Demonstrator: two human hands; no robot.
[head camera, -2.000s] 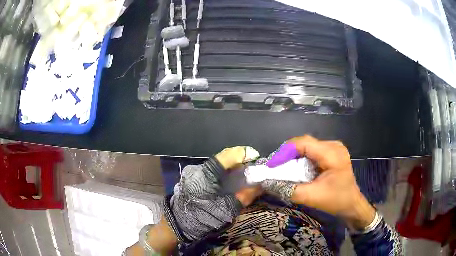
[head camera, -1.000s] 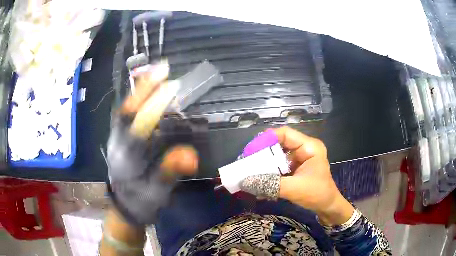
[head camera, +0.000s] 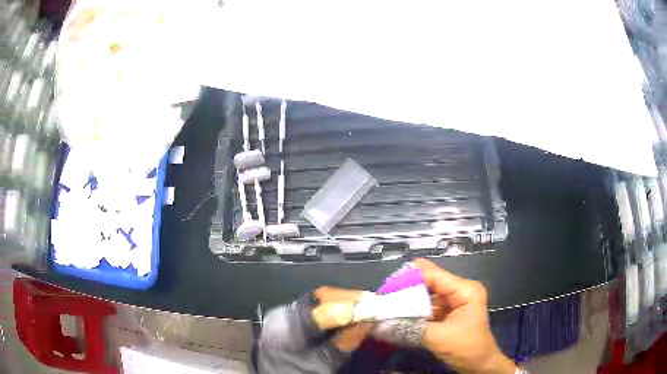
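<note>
My right hand (head camera: 457, 315), with a purple cap on the thumb and a speckled grey finger sleeve, grips a white body (head camera: 398, 304) in front of the bench edge. My left hand (head camera: 314, 330), in a grey fingerless glove with cream finger covers, is blurred and has its fingertips on the body's left end. The grooved tray (head camera: 417, 197) lies behind the hands. Several T-shaped parts (head camera: 282, 168) lie at its left side. A translucent grey-white rectangular piece (head camera: 340, 197) lies slanted across its ridges.
A blue bin (head camera: 146, 280) of white scraps (head camera: 91, 226) stands at the left, with a clear bag (head camera: 110, 80) of cream pieces over its back. A large white sheet (head camera: 439, 58) covers the back. Pocket trays (head camera: 640, 226) are at the right. Red stools (head camera: 51, 321) stand below the bench.
The rectangular piece, near my left hand over the tray a second ago, now lies on the tray. My left hand has come back to the white body. The view has tilted upwards.
</note>
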